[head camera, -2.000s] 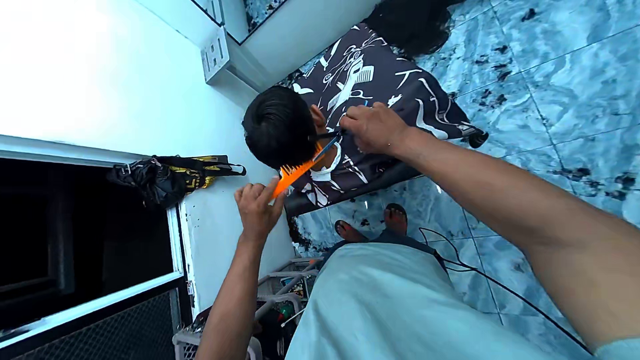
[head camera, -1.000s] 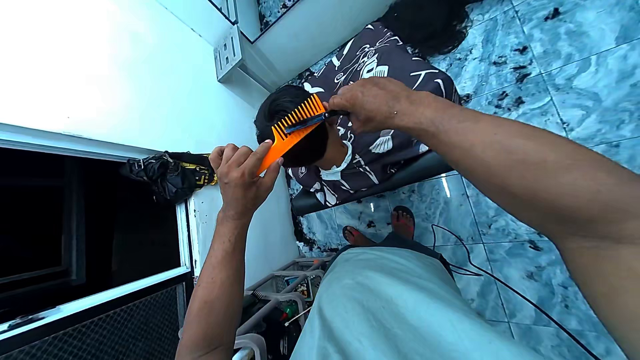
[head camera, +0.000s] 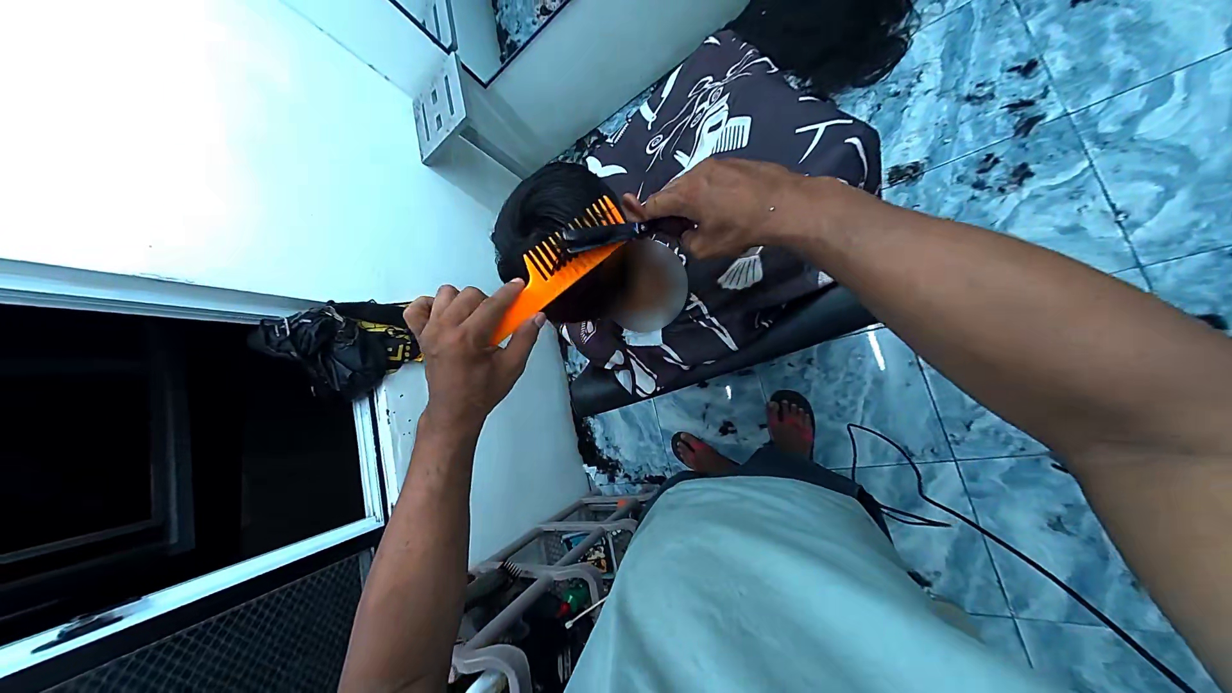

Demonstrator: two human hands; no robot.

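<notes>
My left hand (head camera: pixel 472 337) grips the handle end of an orange comb (head camera: pixel 558 279), whose teeth lie against the dark hair (head camera: pixel 539 207) of a seated person. A black tool (head camera: pixel 602 237), perhaps scissors or a clipper, lies across the comb's teeth. My right hand (head camera: pixel 722 207) is closed on that tool's other end, beside the person's ear; its exact kind is unclear. A dark cape (head camera: pixel 770 125) with white printed combs and other figures covers the person's body.
Cut hair lies on the blue marbled floor tiles (head camera: pixel 1020 529). A black cable (head camera: pixel 1020 558) runs across them at the lower right. A rack (head camera: pixel 539 577) with plastic baskets stands by the wall at my left. A black bag (head camera: pixel 327 351) hangs near the dark window.
The comb was lower on the head, near the neck, two seconds ago, and both hands have since moved up to the hair. Since one second ago the pose is nearly the same.
</notes>
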